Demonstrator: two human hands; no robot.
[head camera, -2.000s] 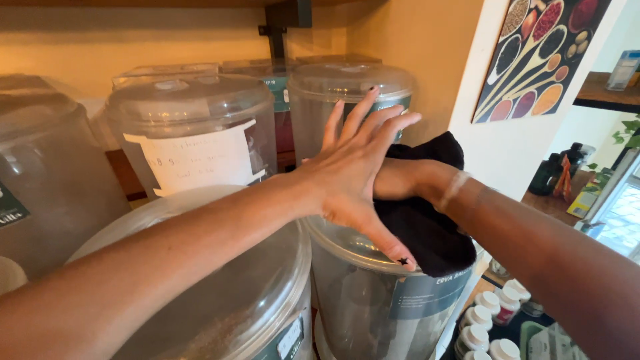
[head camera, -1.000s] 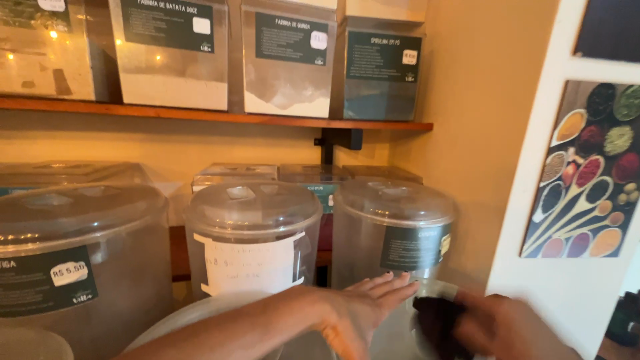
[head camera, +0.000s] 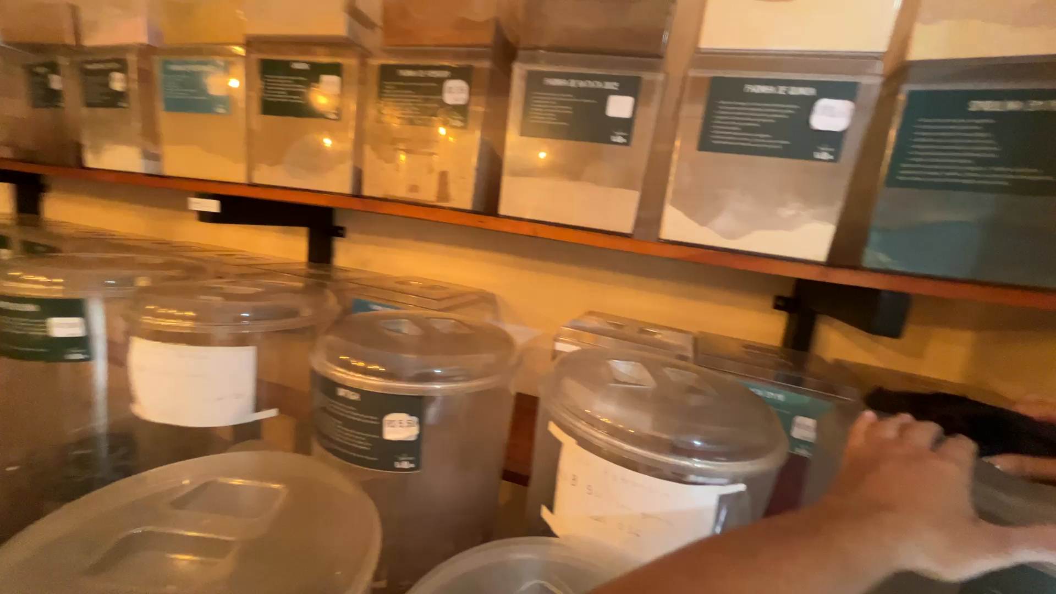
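Note:
At the lower right of the head view, my left hand (head camera: 916, 495) reaches in with its fingers spread and nothing seen in its grasp. Just beyond it, at the right edge, my right hand (head camera: 1031, 437) shows only in part, against a black cloth (head camera: 949, 412). The cloth lies over the area of a clear lidded container that is mostly hidden behind my left hand. Left of my hands stands a round clear plastic canister (head camera: 660, 412) with a white paper taped on its front. The picture is blurred.
More round clear canisters (head camera: 412, 355) with labels stand to the left, and a large translucent lid (head camera: 198, 520) is in the near left. Above runs a wooden shelf (head camera: 577, 235) holding several clear bins of powder. Black brackets (head camera: 850, 309) support it.
The view has swung left and now shows more of the shelf and canisters. The black cloth stays with my right hand, and both hands now appear at the right edge.

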